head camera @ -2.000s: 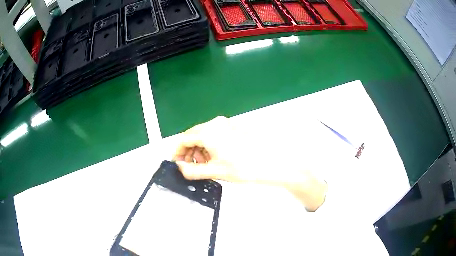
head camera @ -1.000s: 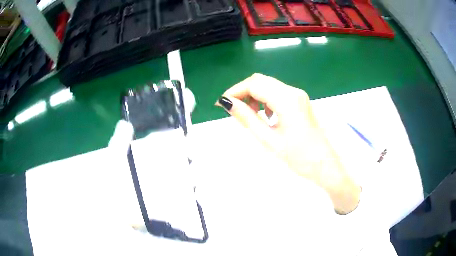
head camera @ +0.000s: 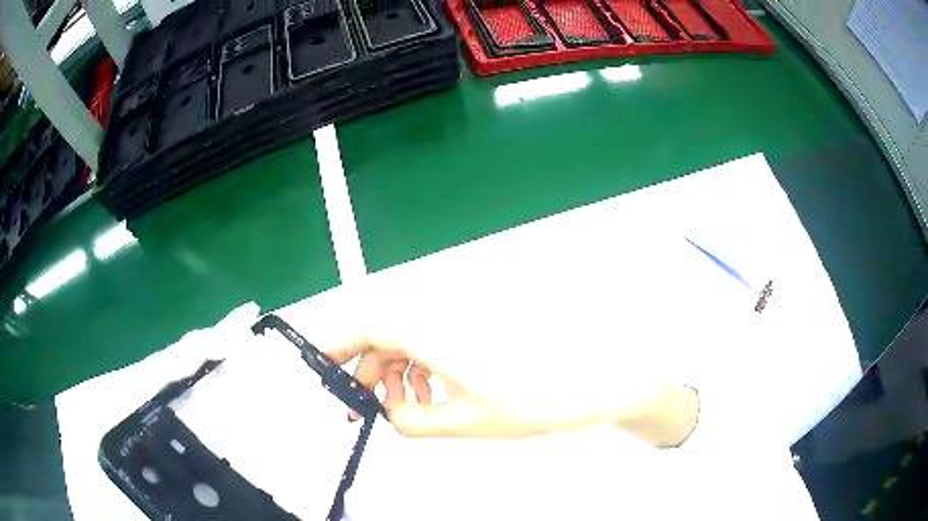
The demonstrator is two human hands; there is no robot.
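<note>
A black phone middle frame is held tilted over the white sheet. Its solid end with holes is at the lower left, and its narrow end points up and right. My right hand, bare, has its thumb and fingers at the narrow end's edge and grips it. My left hand is in a white glove that blends into the sheet. It covers part of the frame's upper-left side and appears to hold it; its fingers are hard to make out.
Blue tweezers lie on the right of the sheet, beside small dark-brown bits. Stacked black trays stand at the back left and a red tray at the back. A white strip crosses the green surface.
The phone frame has turned, its solid end going from the far side to the lower left. My right hand has moved down and left from beside the frame and taken hold of its narrow end.
</note>
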